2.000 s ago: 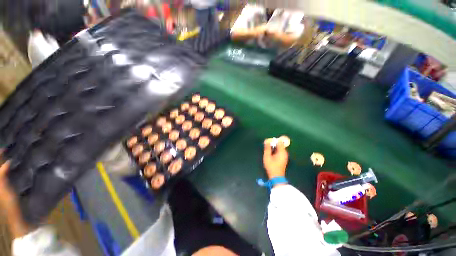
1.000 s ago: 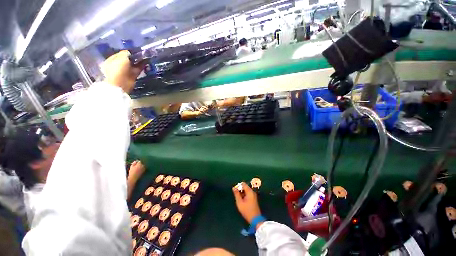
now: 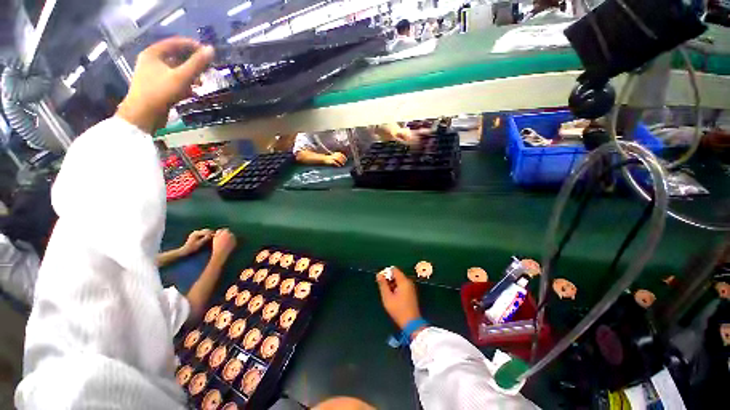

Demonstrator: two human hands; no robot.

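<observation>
My left hand [image 3: 166, 76] is raised at the upper left, thumb and fingers curved apart with nothing in them, in front of black trays [image 3: 280, 76] on the overhead shelf. My right hand [image 3: 399, 295], with a blue wrist band, is over the green bench, its fingertips closed on a small white item [image 3: 388, 273]. A black blister tray [image 3: 298, 336] holding rows of peach discs [image 3: 253, 339] lies between my arms. More peach discs [image 3: 423, 269] lie loose in a line right of my right hand.
A red box [image 3: 512, 330] holds a syringe and printed tube. A looped clear hose [image 3: 661, 188] hangs at right. A blue bin [image 3: 552, 154] and black trays [image 3: 408, 164] stand beyond. Another person's hands [image 3: 210, 240] are at left.
The large black tray my left hand held is now on the overhead shelf; since one second ago that hand has let go and moved left. My right hand stays over the bench.
</observation>
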